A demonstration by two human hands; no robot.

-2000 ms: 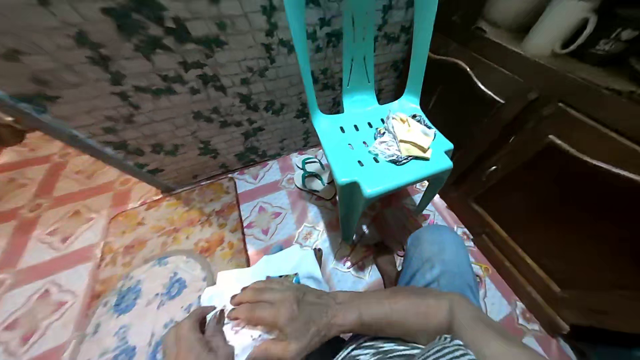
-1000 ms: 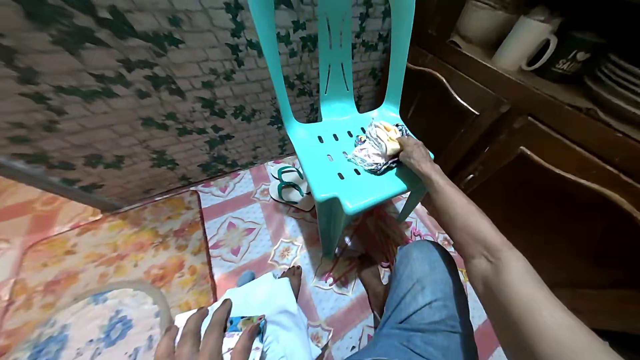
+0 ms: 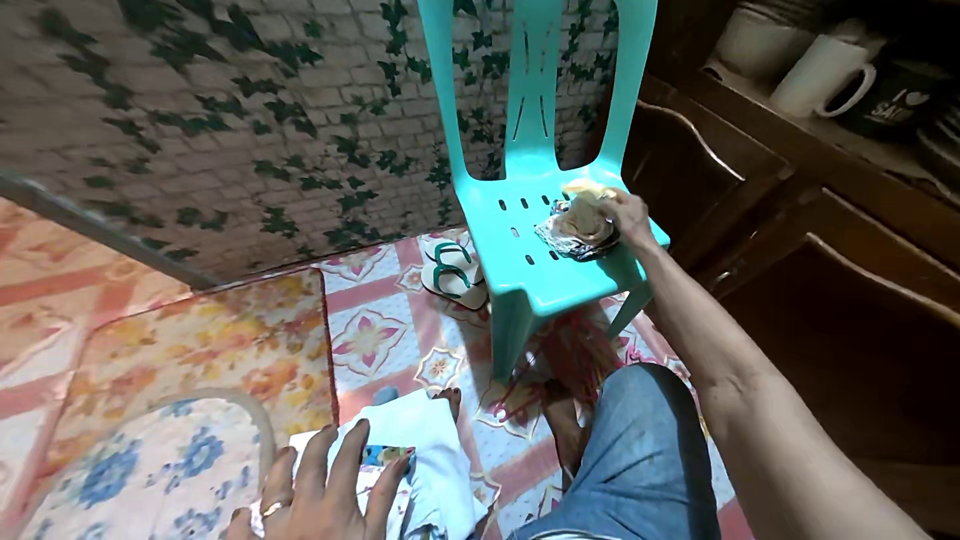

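Observation:
Fingers spread, my left hand (image 3: 330,487) rests over a white cloth (image 3: 420,442) on my lap, with a small colourful printed piece (image 3: 386,454) showing between the fingers. My right hand (image 3: 628,214) reaches to the seat of a turquoise plastic chair (image 3: 499,259) and pinches the edge of a yellowish cloth (image 3: 589,189). Under and beside it on the seat lies a crumpled bundle of patterned cloth (image 3: 574,232) with a beige piece on top. My right fingertips are partly hidden by the fabric.
White flip-flops with green straps (image 3: 454,276) lie left of the chair. A floral mat (image 3: 217,337) and a rounded blue-flowered mat (image 3: 172,465) cover the floor at left. The dark wooden cabinet (image 3: 757,195) at right bears a white mug (image 3: 821,79), a dark mug (image 3: 892,97) and stacked plates.
Two seconds ago both hands were at the white cloth on my lap; my right hand has since moved to the cloths on the chair. The yellowish cloth there now sits lifted toward the back.

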